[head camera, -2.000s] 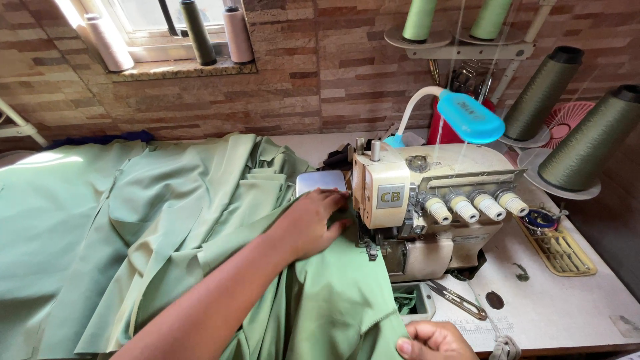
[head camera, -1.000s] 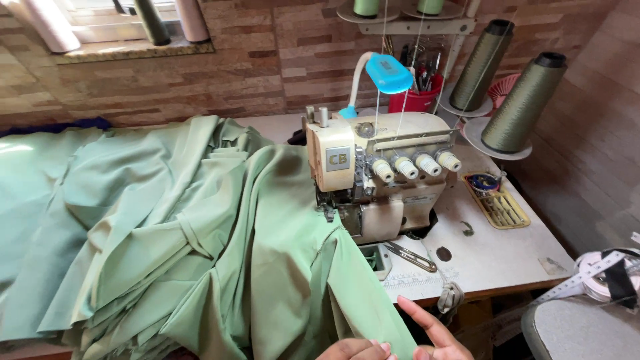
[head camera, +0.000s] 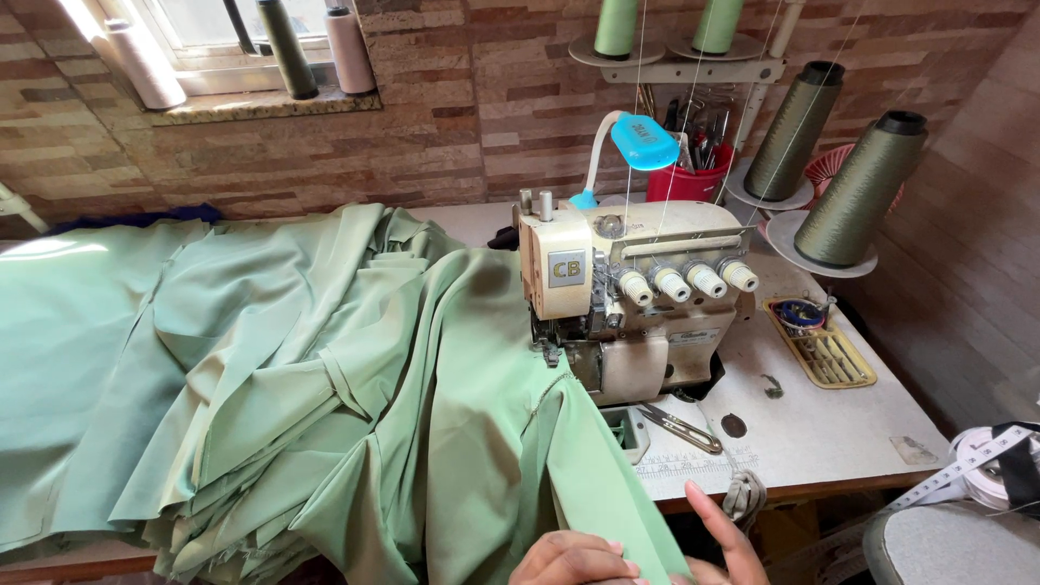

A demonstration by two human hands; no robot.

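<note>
A large spread of pale green fabric [head camera: 341, 374] covers the left and middle of the table. Its right part runs up to the presser foot of a cream overlock sewing machine [head camera: 642, 301], and a stitched seam shows just below the foot. At the bottom edge, my left hand [head camera: 573, 559] grips the fabric's right edge with curled fingers. Close to its right, my right hand [head camera: 727, 540] is at the same edge, one finger stretched out; its lower part is cut off by the frame and its thumb is partly hidden by the cloth.
Thread snips [head camera: 681, 428] lie beside the machine, near a printed ruler scale. Farther right are a yellow tray [head camera: 821, 349], large olive thread cones [head camera: 861, 191] and a grey padded surface [head camera: 959, 544] with a measuring tape [head camera: 959, 470]. A blue lamp [head camera: 644, 140] stands behind the machine.
My left hand has left the cloth beside the presser foot and come down to the front edge, near my right hand. The view has shifted too.
</note>
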